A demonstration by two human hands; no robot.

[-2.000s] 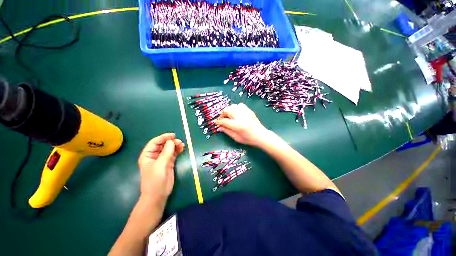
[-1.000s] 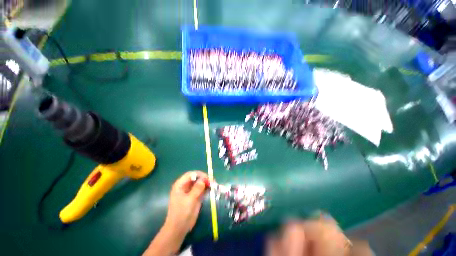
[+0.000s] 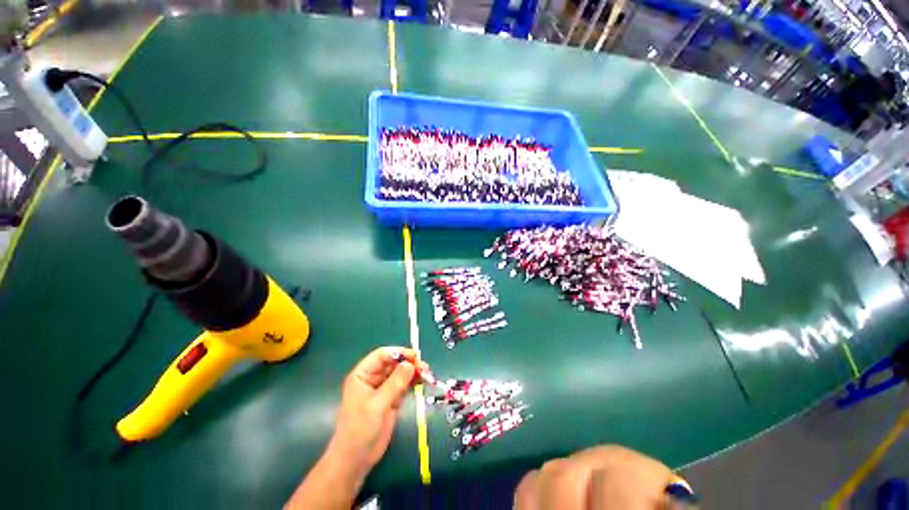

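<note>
My left hand point(image 3: 371, 408) pinches a short wire lead point(image 3: 424, 372) between thumb and fingertips, over the yellow line just left of the small near pile of leads point(image 3: 481, 411). My right hand point(image 3: 603, 483) is at the bottom edge, partly cut off, fingers curled; I cannot tell whether it holds anything. A ladder-like row of leads point(image 3: 464, 302) lies right of the yellow line. A large loose pile of leads point(image 3: 588, 267) lies to its right.
A blue bin point(image 3: 488, 215) filled with rows of leads stands behind the piles. White paper sheets point(image 3: 688, 234) lie right of it. A yellow heat gun point(image 3: 239, 344) stands at left, its nozzle pointing up-left. A black cord point(image 3: 204, 175) loops behind it to a power strip point(image 3: 62, 118).
The view has tilted up, showing more of the far bench. My right hand has left the laid-out row for the bottom edge. My left hand now holds a lead by the near pile.
</note>
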